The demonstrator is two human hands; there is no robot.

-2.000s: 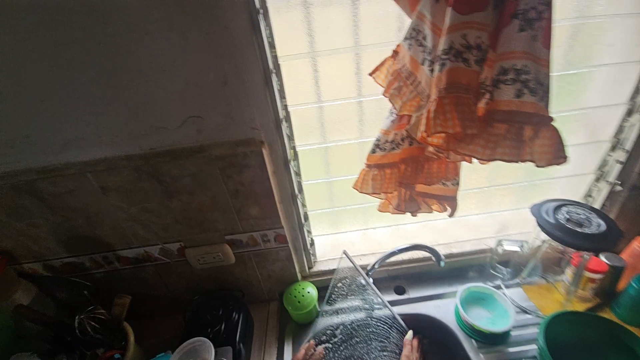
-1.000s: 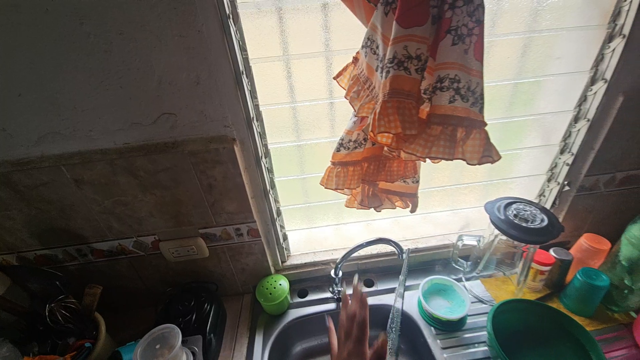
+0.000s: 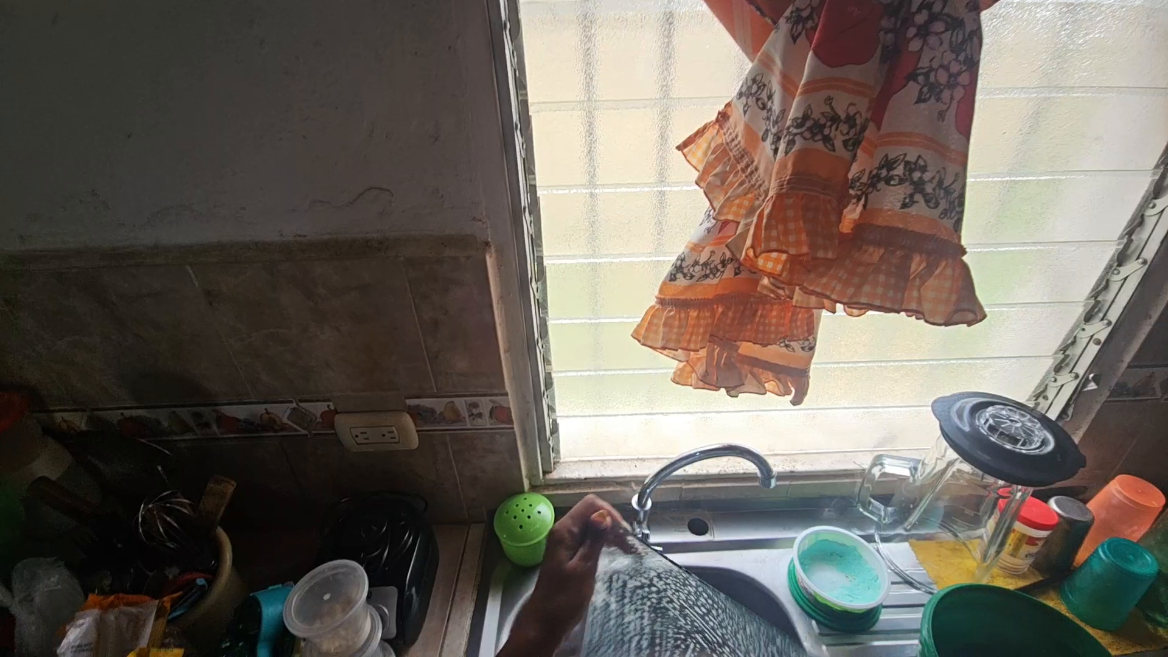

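A flat, see-through pane, seemingly glass, [image 3: 684, 598] is tilted over the steel sink basin [image 3: 744, 589], its surface covered in whitish streaks. My left hand [image 3: 579, 547] grips its upper left corner, close to the base of the chrome faucet [image 3: 707, 456]. My right hand is out of the frame. Left of the faucet stands a green container with a perforated top [image 3: 524, 527]. A round tub of green paste [image 3: 838, 568] sits on the drainboard, right of the basin.
On the right stand a glass blender jar with a black lid [image 3: 1008, 438], a red-lidded jar [image 3: 1024, 534], an orange cup [image 3: 1124, 511], a teal cup [image 3: 1109, 579] and a green basin [image 3: 999, 625]. Clear lidded containers [image 3: 328, 602] are at lower left. A ruffled curtain [image 3: 821, 201] hangs over the louvered window.
One second ago a raised hand was in front of the faucet, with the pane nearly edge-on at its right. Now the pane's streaked face shows, and my left hand holds its corner.
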